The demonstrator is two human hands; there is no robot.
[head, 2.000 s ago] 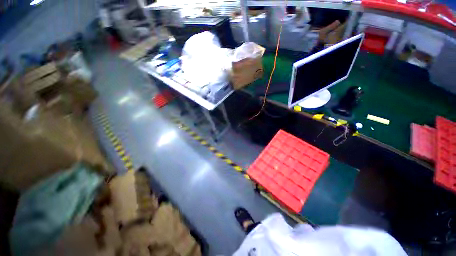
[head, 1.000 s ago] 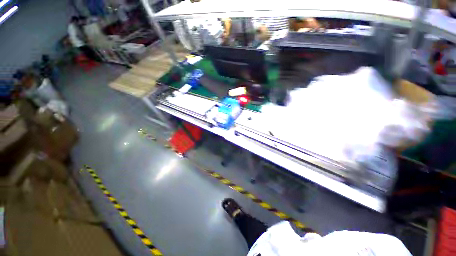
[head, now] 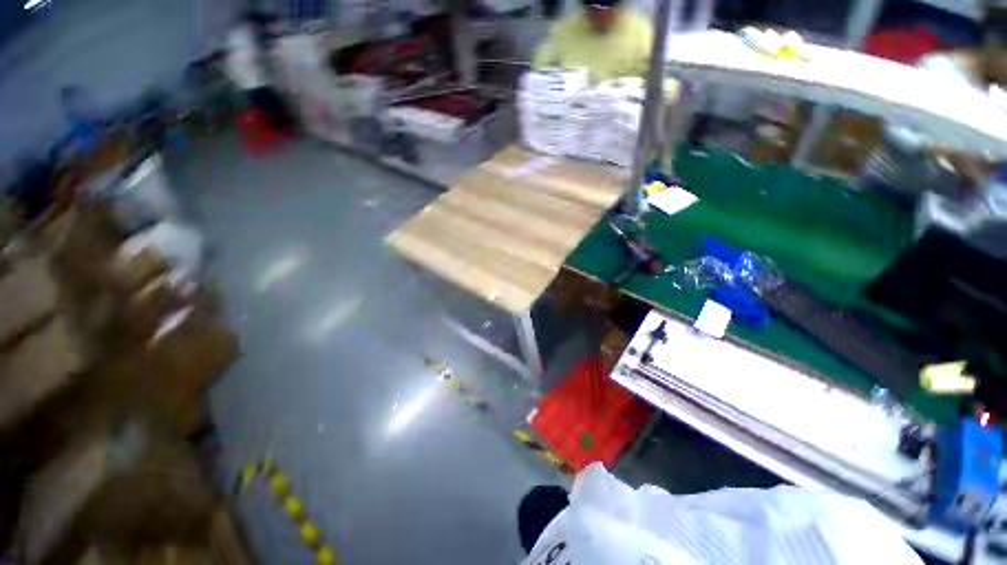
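Note:
Neither of my hands is in the picture. My white smock shows at the bottom edge, with a dark shoe or trouser leg beside it. Nearest in front on the right is a long white bench fixture with rails, with a blue unit at its right end. A green-matted bench lies behind it, with blue material and clear plastic on it. A red plastic tray or crate is on the floor under the bench end.
A light wood table stands ahead, with a person in a yellow top behind a white stack. Brown cartons pile along the left. Grey floor with yellow-black tape runs between. Another person is blurred far off, by a red stool.
The view has moved forward along the aisle. The white monitor, large white plastic bundle and orange-red grid tray have left the picture; the wood table and red floor tray appear nearer.

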